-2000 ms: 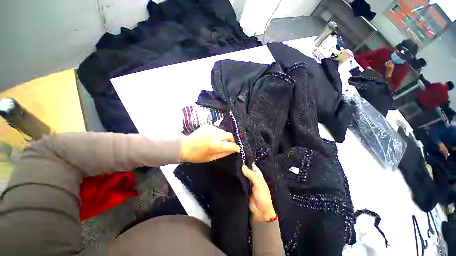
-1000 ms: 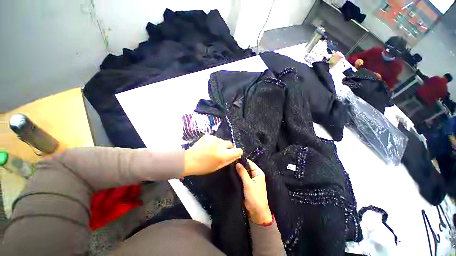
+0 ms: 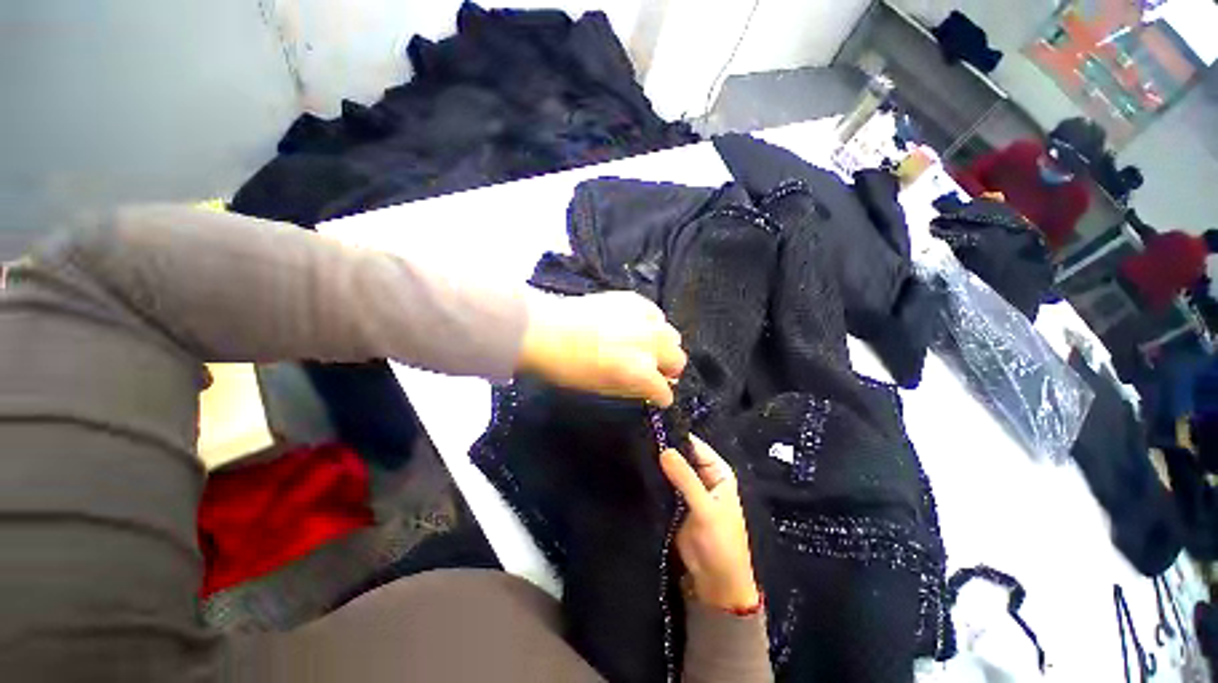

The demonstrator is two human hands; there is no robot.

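Observation:
A black textured jacket (image 3: 855, 467) with glittery trim and a small white label patch lies in front of me. My right hand (image 3: 711, 527), with a red band at the wrist, pinches the jacket's front edge between thumb and fingers. A black-and-silver braid trim (image 3: 664, 560) runs along that edge. My left hand (image 3: 608, 350) is just above and left of it, fingertips pinched together over the edge. No needle or thread can be made out between them. Smooth dark lining (image 3: 621, 234) shows at the jacket's top.
The jacket lies on a white table (image 3: 414, 214). Black garments are heaped (image 3: 468, 120) behind it. A clear plastic bag (image 3: 1015, 367), a loose trim length (image 3: 1008, 587) and black hangers (image 3: 1135, 634) are at right. Red cloth (image 3: 287, 514) is low left. People in red (image 3: 1035, 187) are beyond.
My left hand has moved up and right from the edge, and its forearm is raised. My right hand has shifted slightly right and down, still holding the edge. The view has shifted a little.

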